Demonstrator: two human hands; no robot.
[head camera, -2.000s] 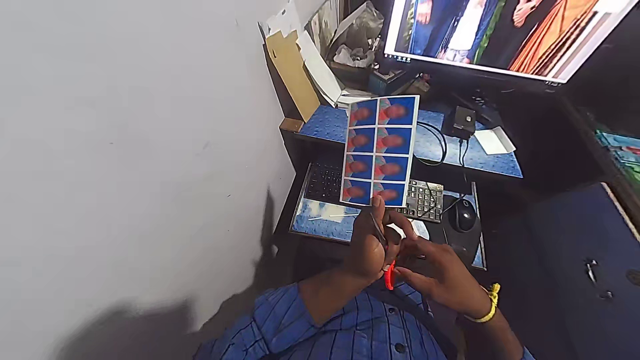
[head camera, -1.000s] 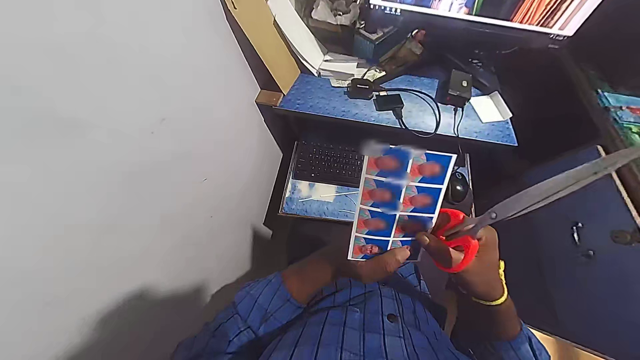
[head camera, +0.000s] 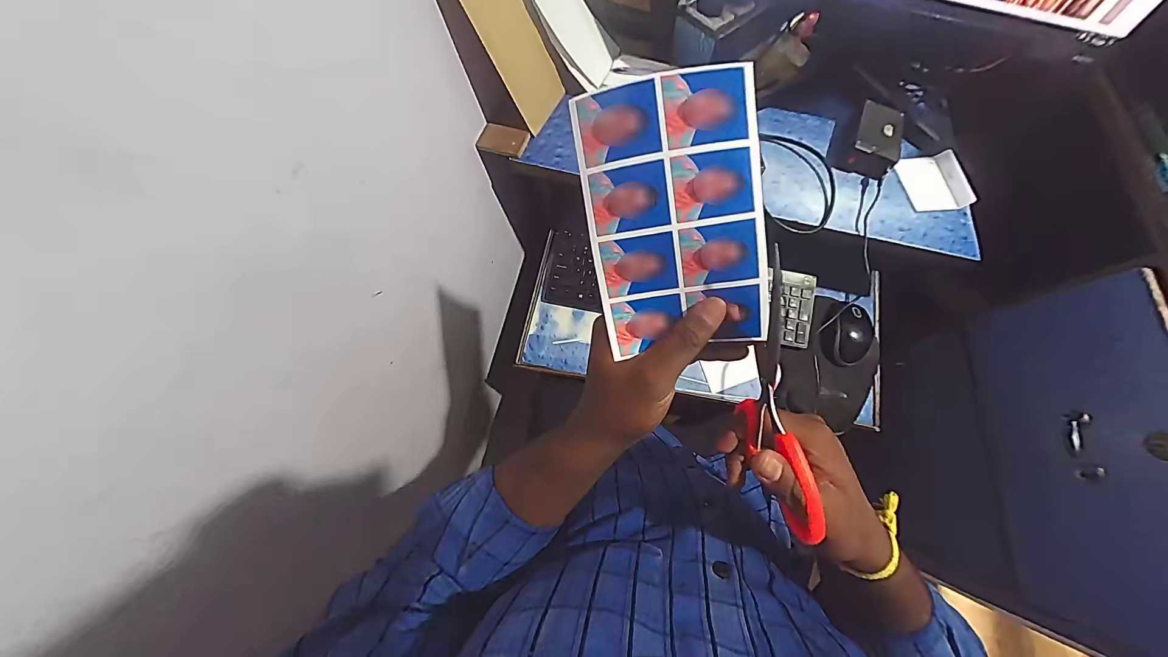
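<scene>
My left hand (head camera: 643, 388) grips the lower edge of a sheet of passport-style portrait photos (head camera: 675, 214), its thumb on the front. The sheet stands tilted up, with several blue-backed pictures in two columns and white borders between them. Low at the right, my right hand (head camera: 812, 484) has its thumb and fingers in the red handles of a pair of scissors (head camera: 785, 456). The blades point upward beside the sheet's lower right edge; whether they touch the paper I cannot tell. A yellow band circles my right wrist.
Behind the sheet are a keyboard (head camera: 794, 310) and a black computer mouse (head camera: 849, 333) on a blue-topped tray. A small black box (head camera: 869, 137) with cables and a white card (head camera: 935, 181) lie on the shelf above. The wall (head camera: 228, 228) is at left, a monitor (head camera: 1086, 14) at upper right.
The scissors' blades, which pointed to the right one second ago, now point up beside the photo sheet. My left hand has raised the sheet away from my shirt.
</scene>
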